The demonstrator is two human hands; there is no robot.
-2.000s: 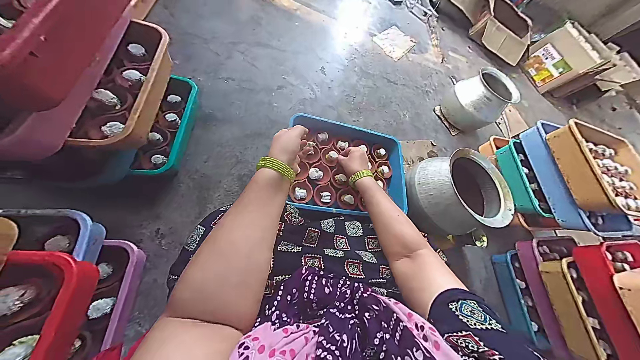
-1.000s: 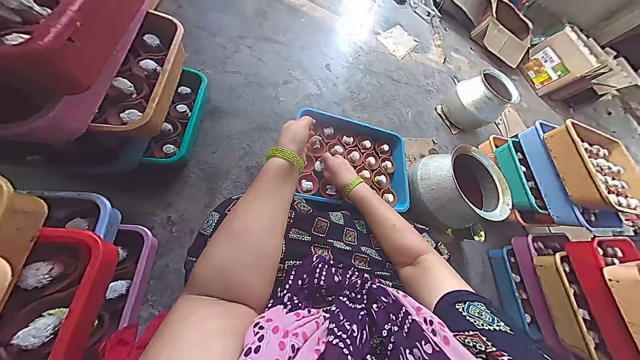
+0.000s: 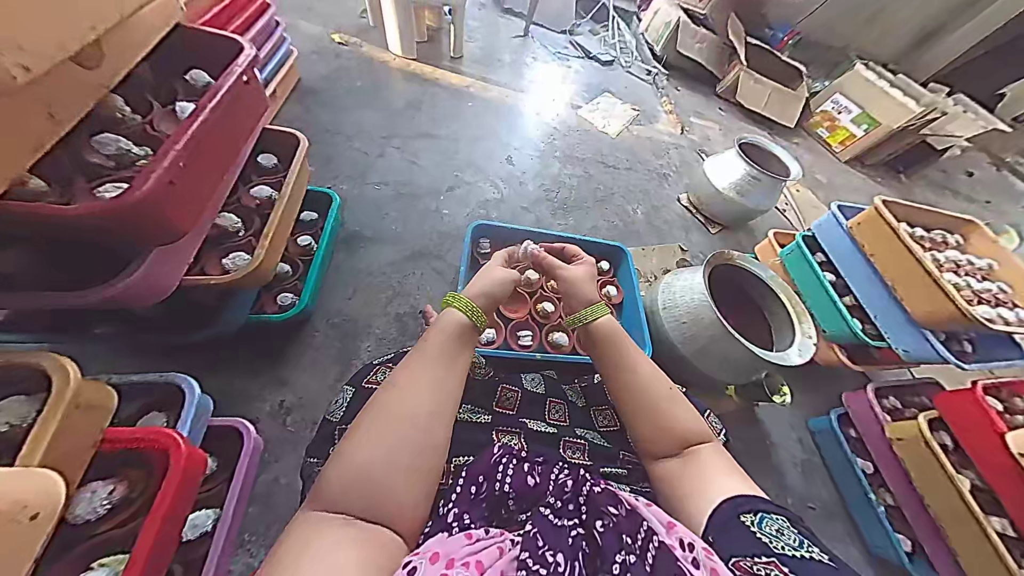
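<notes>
A blue plastic tray (image 3: 646,340) rests on the floor in front of my knees, holding rows of small reddish clay cups (image 3: 515,304) with whitish lumps (image 3: 546,308) in most of them. Above the tray's middle my left hand (image 3: 498,276) and my right hand (image 3: 570,276) meet at the fingertips. Between them they pinch a whitish, rough-looking lump (image 3: 529,250); what it is made of cannot be told. One clay cup beneath my left hand shows no lump. The hands hide several cups.
A large dented metal pot (image 3: 680,312) stands right of the tray, a smaller one (image 3: 724,192) behind it. Stacked colored trays of similar cups flank both sides, such as a green one (image 3: 322,272) and a tan one (image 3: 944,276). Cardboard boxes (image 3: 764,88) lie at the back right.
My hands, apart over different cups in the earlier frames, are now together at the whitish lump above the tray. The view has shifted somewhat.
</notes>
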